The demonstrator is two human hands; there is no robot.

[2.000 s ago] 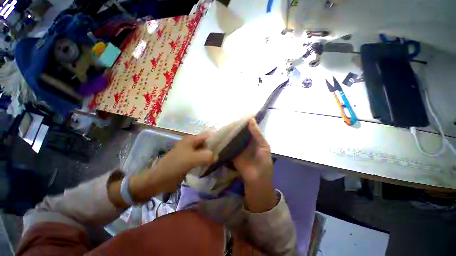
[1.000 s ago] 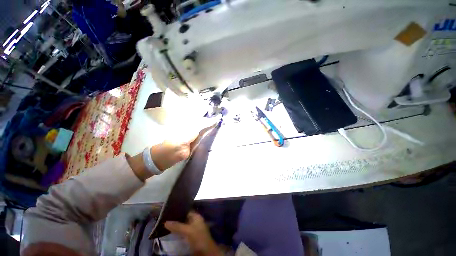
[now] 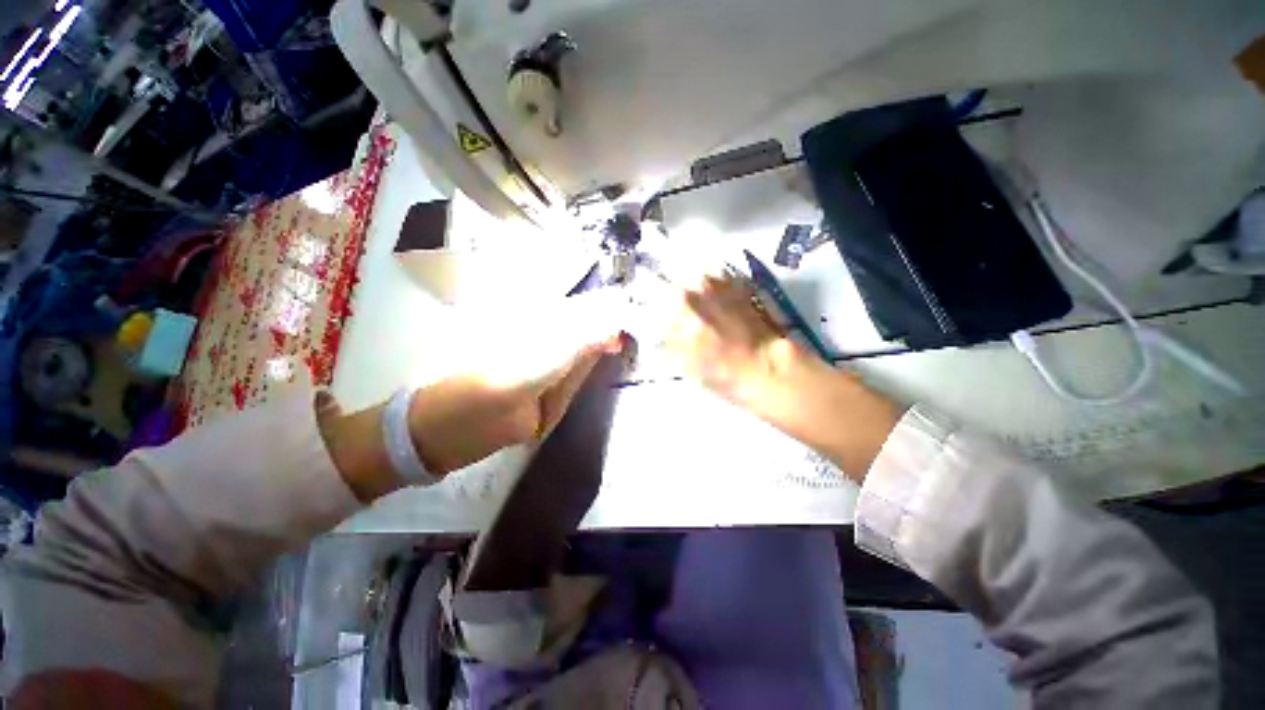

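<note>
A dark brown fabric piece (image 3: 547,492) runs from near the needle over the table's front edge, its lower end hanging down. My left hand (image 3: 520,402) lies on its upper part, fingertips at its edge. My right hand (image 3: 742,347) is on the table just right of the fabric, below the needle area; glare hides whether its fingers hold anything. The presser foot and needle (image 3: 623,239) are dark parts in bright glare. The snips (image 3: 791,308) lie partly hidden behind my right hand. The white machine head (image 3: 666,83) spans the top.
A black flat device (image 3: 950,229) with a white cable (image 3: 1131,375) lies right of the needle. A small dark and beige piece (image 3: 425,229) lies left. A red-printed sheet (image 3: 285,284) covers the table's left part. A container with cloth (image 3: 402,624) is below the edge.
My right hand has moved from the fabric's lower end up onto the table near the needle. My left hand stays on the fabric. The view has shifted closer to the machine.
</note>
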